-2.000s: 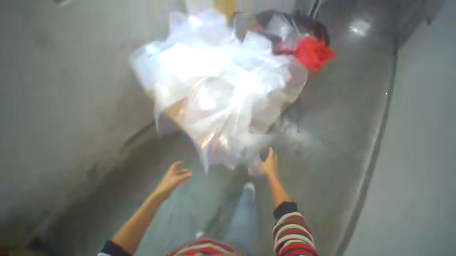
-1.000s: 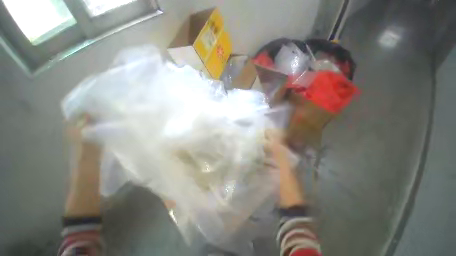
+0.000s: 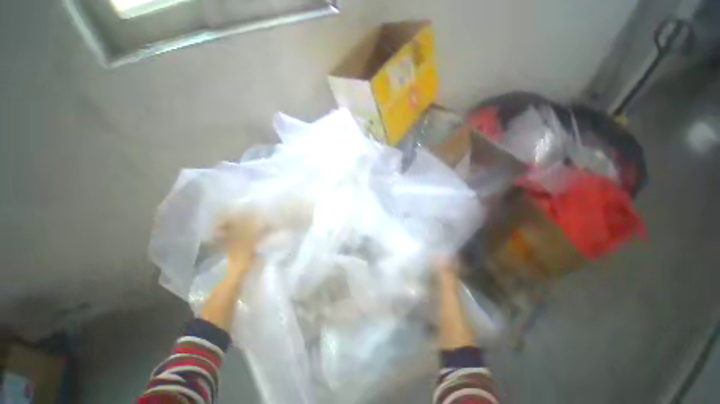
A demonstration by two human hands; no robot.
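Note:
A large crumpled mass of cloudy white plastic wrapping (image 3: 347,181) fills the middle of the head view, with bits of brown showing through it. My left hand (image 3: 241,233) is bare and blurred, reaching onto the left part of the wrapping. My right hand (image 3: 445,272) is bare and blurred at the wrapping's right side. The fingers of both hands are too blurred or covered by film to show a grip.
A yellow and white carton (image 3: 406,79) stands open behind the wrapping. Right of it are a brown carton (image 3: 525,248), red plastic (image 3: 596,211) and a dark round container (image 3: 635,154) with clear bags. A window (image 3: 213,28) is upper left. Another brown carton (image 3: 31,371) is lower left.
The view has shifted, so the cartons and red plastic appear further right. My left hand has moved inward over the wrapping from its left edge. The wrapping has changed shape and hangs lower in view.

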